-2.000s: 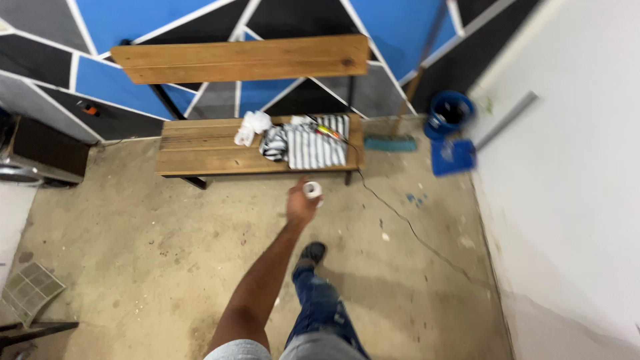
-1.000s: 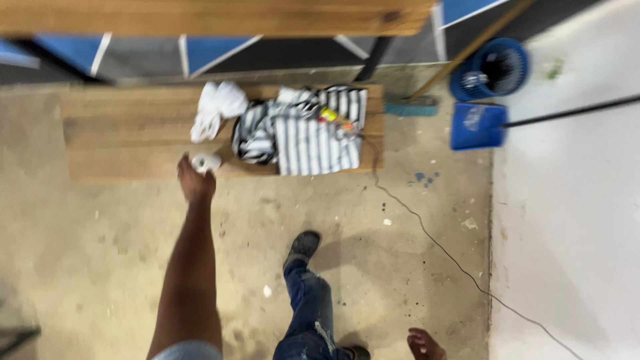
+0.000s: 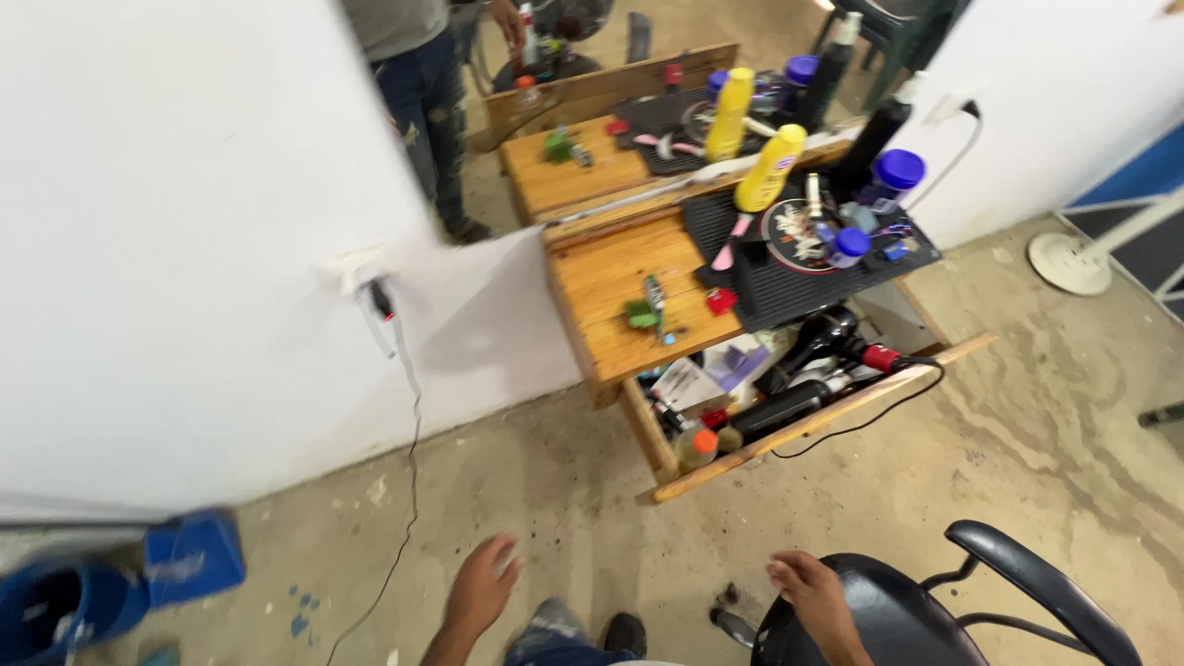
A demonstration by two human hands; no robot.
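Observation:
Low in the view, my left hand (image 3: 483, 583) hangs over the concrete floor, fingers apart, holding nothing. To its right my right hand (image 3: 807, 592), also bare and loosely spread, is over the seat edge of a black chair (image 3: 879, 610). Ahead of both stands a wooden wall shelf (image 3: 615, 277) with its drawer (image 3: 823, 421) pulled out. In the drawer lie a black hair dryer (image 3: 814, 342), a black bottle and an orange-capped bottle (image 3: 698, 444). On top are a yellow bottle (image 3: 770, 171), a black mat (image 3: 777, 301), blue-lidded jars (image 3: 894, 176) and a green clip-like item (image 3: 640, 314).
A mirror (image 3: 555, 111) rises behind the shelf. From a wall outlet (image 3: 356, 273) a thin cable (image 3: 413, 444) runs down across the floor. A blue dustpan (image 3: 192, 560) and blue bucket (image 3: 102, 601) stand at lower left. A white stand base (image 3: 1068, 264) is at right.
The view has swung right, from the wooden bench to the shelf and mirror. My left hand, which held a small white roll by the bench, is now without it. My right hand has come fully into view.

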